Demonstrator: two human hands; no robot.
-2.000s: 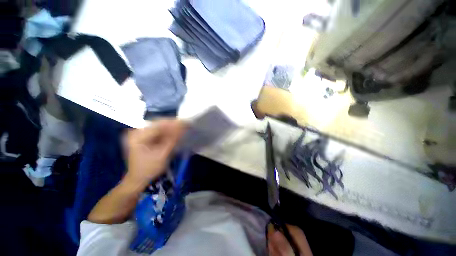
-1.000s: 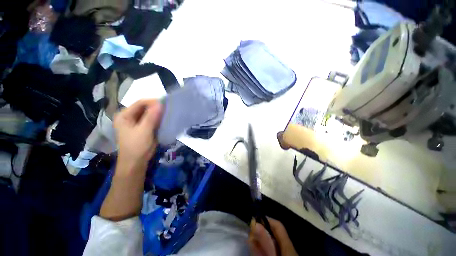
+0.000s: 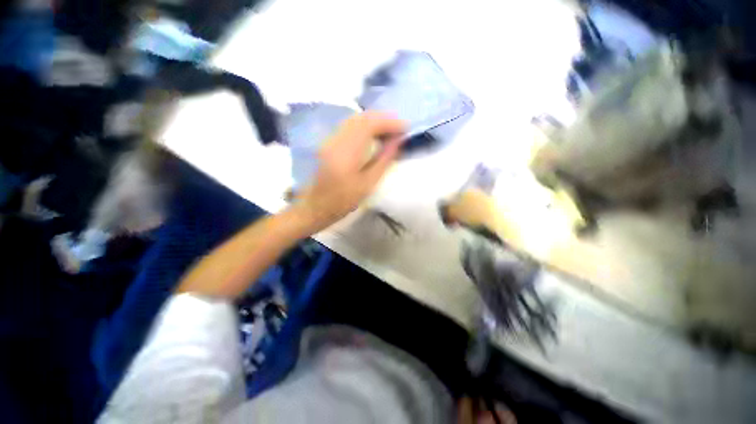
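Observation:
My left hand (image 3: 352, 166) is blurred, at the lower edge of the middle stack of grey-blue fabric pieces (image 3: 419, 87). Its fingers are curled at the stack's edge; whether they pinch a piece I cannot tell. Another grey-blue pile (image 3: 311, 132) lies to the left, partly behind the hand. My right hand (image 3: 485, 411) is low, cut off by the bottom edge, around the dark handles of the scissors (image 3: 478, 352). The scissors are blurred and point up, near the table's front edge. Dark curved offcuts (image 3: 510, 294) lie heaped right of the blades.
The sewing machine (image 3: 638, 141) stands at the right on its tan bed. A small dark offcut (image 3: 388, 222) lies near the table's front edge. A black strip (image 3: 253, 103) lies at the table's left. A blue container (image 3: 286, 348) with scraps is below, by my lap. Fabric heaps are at far left.
My left hand has moved right, from the left pile to the middle stack. The loose grey-blue piece it carried no longer shows in it. The scissors have shifted right and lower.

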